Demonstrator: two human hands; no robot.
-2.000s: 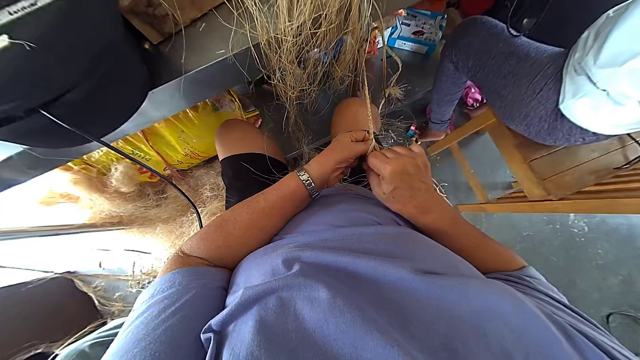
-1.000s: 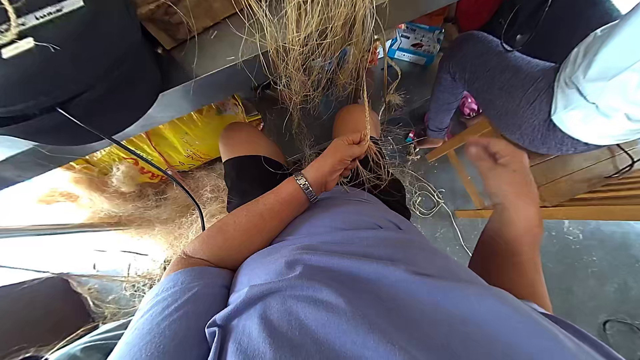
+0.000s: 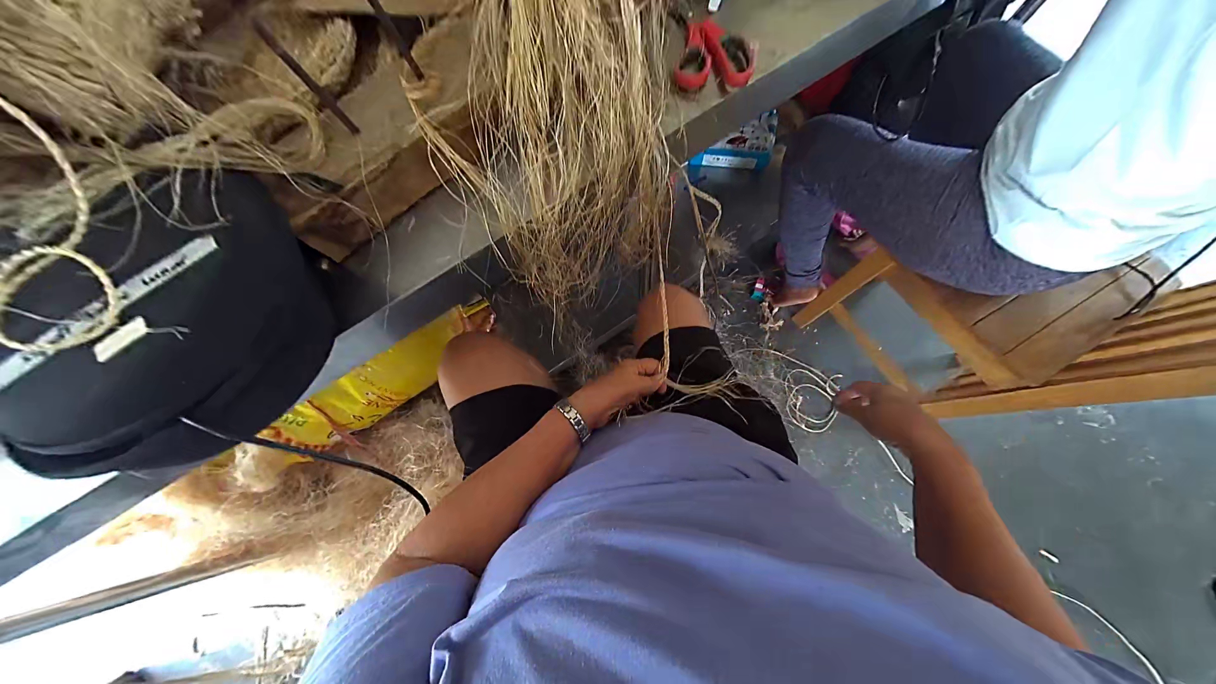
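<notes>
My left hand [image 3: 622,389], with a metal wristwatch [image 3: 573,420] at its wrist, is closed on the lower end of a braided fibre cord [image 3: 665,313] over my lap. Loose strands [image 3: 708,388] spread from that grip across my black shorts. The cord rises past a thick hank of straw-coloured plant fibre [image 3: 560,123] that hangs over the table's edge. To the right, my right hand [image 3: 879,410] is at a thin, looped pale strand [image 3: 810,394] beside my thigh; blur hides whether its fingers grip the strand.
Red-handled scissors or a similar red tool [image 3: 714,57] lies on the table [image 3: 788,57]. A black bag [image 3: 161,313] stands at the left, above a yellow printed sack [image 3: 380,370] and loose fibre [image 3: 313,513]. At right, a person [image 3: 912,199] sits on a wooden chair [image 3: 959,332].
My right hand has left my left hand and moved out to the right. My left hand has stayed at the cord. The view has shifted, showing more of the table.
</notes>
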